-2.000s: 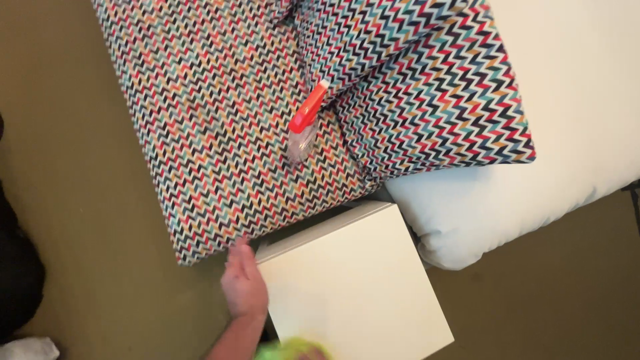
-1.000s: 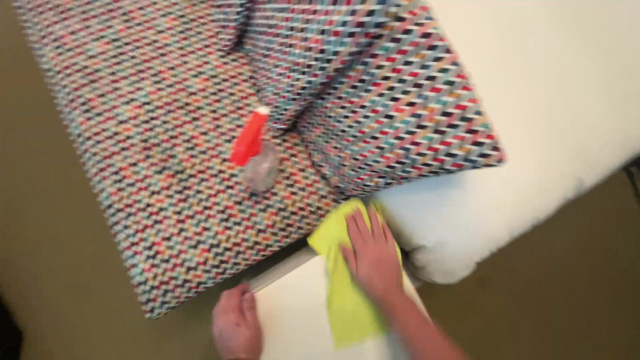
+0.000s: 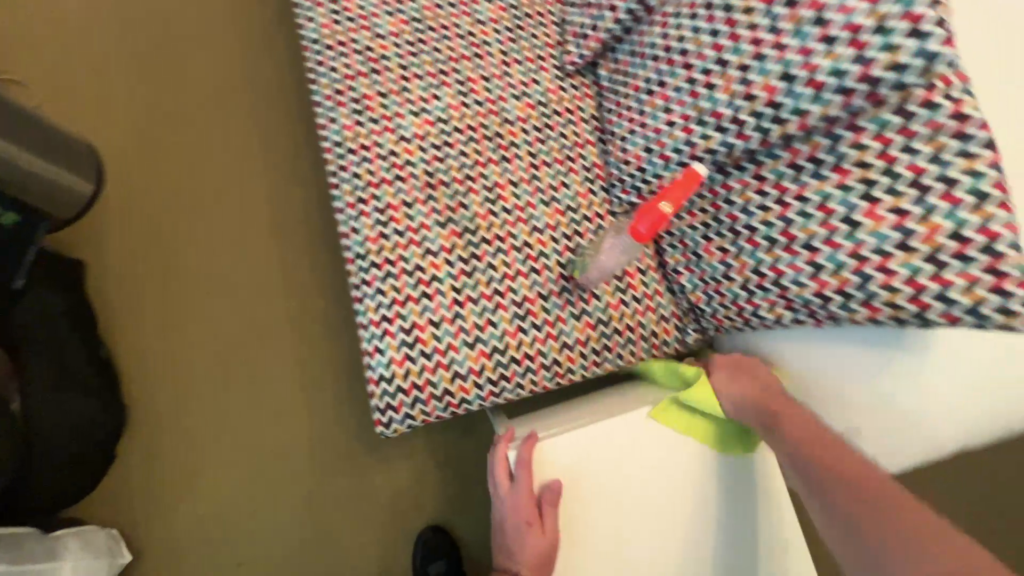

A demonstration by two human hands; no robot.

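A yellow-green cloth (image 3: 708,412) is in my right hand (image 3: 744,388), which reaches to the far corner of a white box-like piece of furniture (image 3: 656,496), beside the patterned seat; my right fingertips are partly hidden. My left hand (image 3: 524,504) rests on the near-left corner of the white furniture, fingers apart, holding nothing. Above them, a spray bottle with a red trigger head (image 3: 660,212) and clear body lies on the zigzag-patterned seat cushion (image 3: 464,240), its head toward the patterned pillows (image 3: 816,176).
White upholstery (image 3: 848,392) lies right of the furniture. A dark shoe (image 3: 437,552) is on the olive-brown floor (image 3: 232,320) at the bottom. Along the left edge are a dark cloth-like item (image 3: 60,392), a grey-brown cylindrical object (image 3: 48,160) and a white item (image 3: 60,550).
One second ago the cloth lay spread under my right hand on the white top; now it is bunched at the far corner by the seat. My left hand remains at the furniture's left edge.
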